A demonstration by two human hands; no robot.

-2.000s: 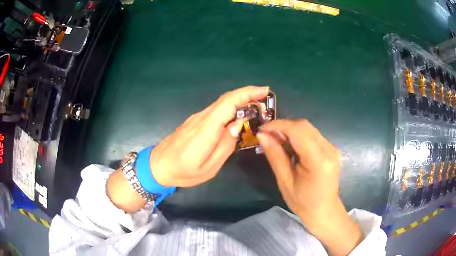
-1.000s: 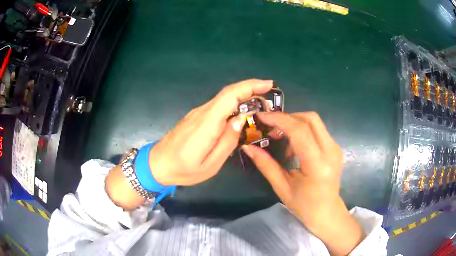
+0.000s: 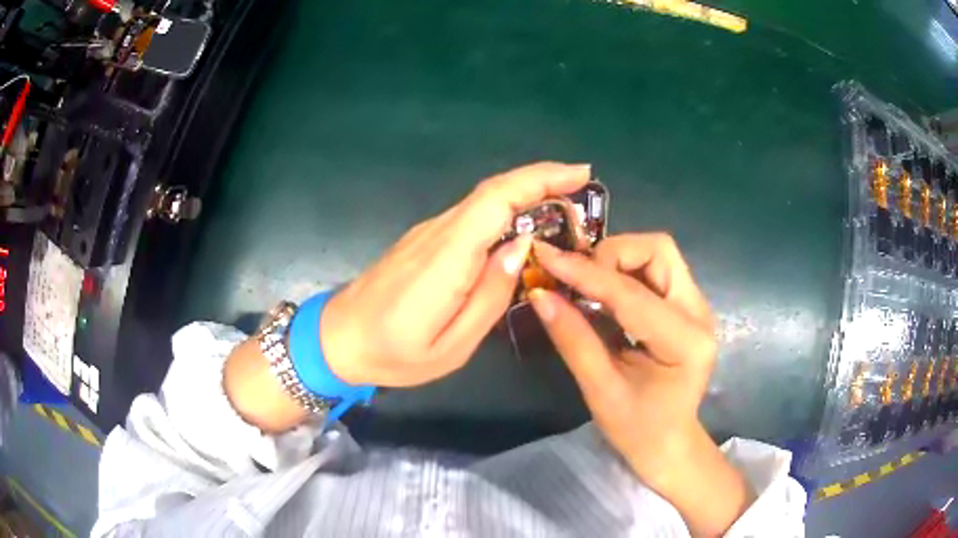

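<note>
My left hand point(image 3: 420, 289) holds an open watch housing point(image 3: 596, 210) between thumb and fingers, above the mat. Small parts show inside it. An orange flex cable point(image 3: 537, 277) runs from the housing towards my right hand. My right hand point(image 3: 646, 352) has its index fingertip near the cable's upper end and its thumb tip at the cable's lower part. The thin edge of a display screen point(image 3: 514, 328) shows below the thumb of my left hand; my fingers hide most of it. I cannot tell whether the cable is joined to the housing.
At left stands a black test fixture point(image 3: 116, 226) with a dark screen point(image 3: 173, 45) folded out at its top. A clear blister tray point(image 3: 849, 263) with rows of dark parts and orange flexes is at right. A yellow tape strip point(image 3: 688, 12) lies on the green mat point(image 3: 420, 95).
Both hands and the housing have shifted slightly right and up in view. My right index finger and thumb have come closer together around the flex cable, which is now more covered.
</note>
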